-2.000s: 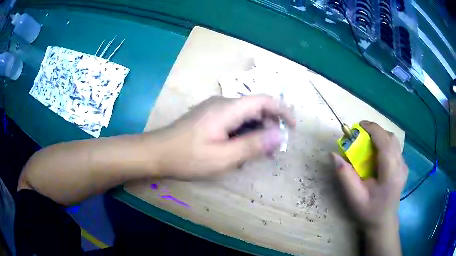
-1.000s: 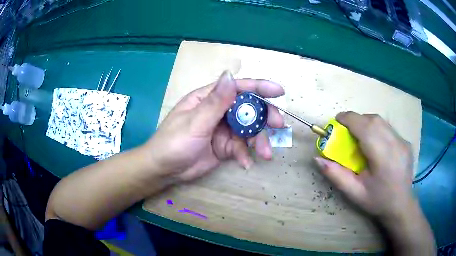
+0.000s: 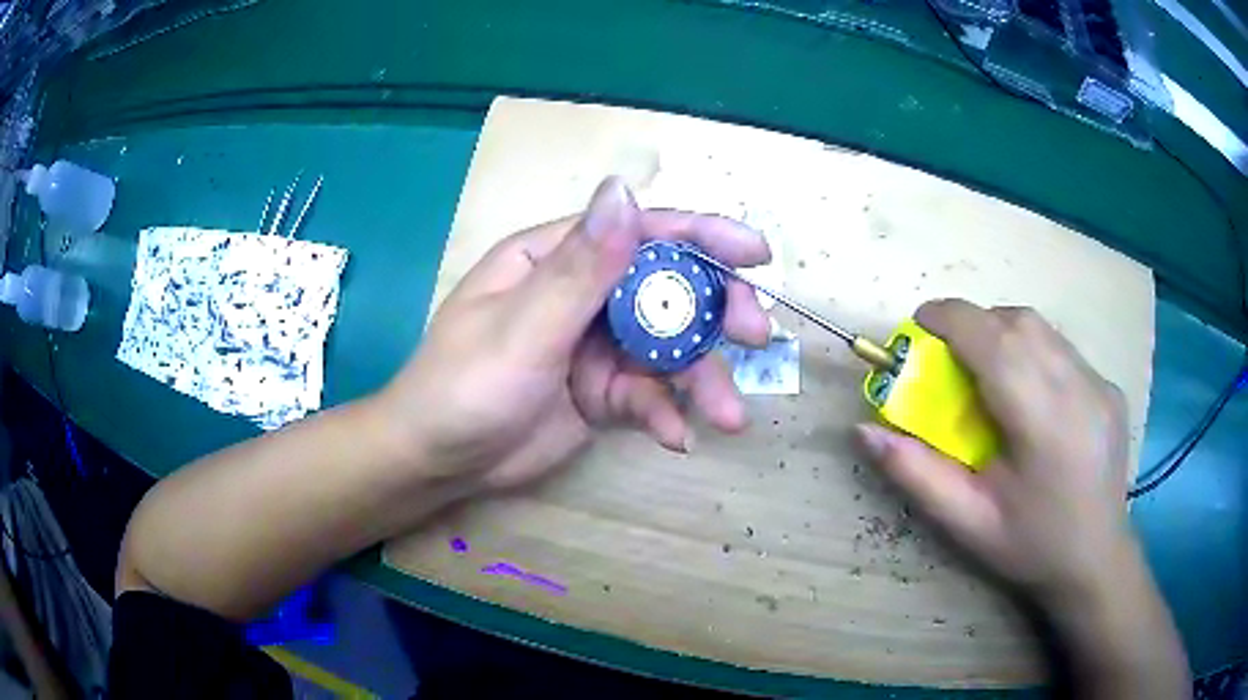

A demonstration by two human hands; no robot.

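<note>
My left hand (image 3: 548, 328) holds a round black part (image 3: 665, 308) by its edge between thumb and fingers. The part has a ring of white dots and a pale metallic centre that faces up. My right hand (image 3: 1013, 438) is shut on a yellow hand tool (image 3: 938, 397). The tool's thin metal rod comes from a brass-coloured collar and reaches the part's upper right rim. Whether the tip touches the rim is hard to tell. A small smudged white wipe (image 3: 769, 367) lies on the board behind my left fingers.
The tan board (image 3: 657, 547) carries dark crumbs and purple marks. A spotted white cloth (image 3: 233, 321) lies at left, thin pale sticks (image 3: 292, 205) at its upper edge. Two squeeze bottles (image 3: 71, 196) stand far left. Clear trays (image 3: 1054, 55) are at upper right, a dark cord (image 3: 1191, 445) at right.
Since two seconds ago, my left hand has turned palm up with the black part, and the tool has moved to its rim. Over the last second, the part has shifted only slightly.
</note>
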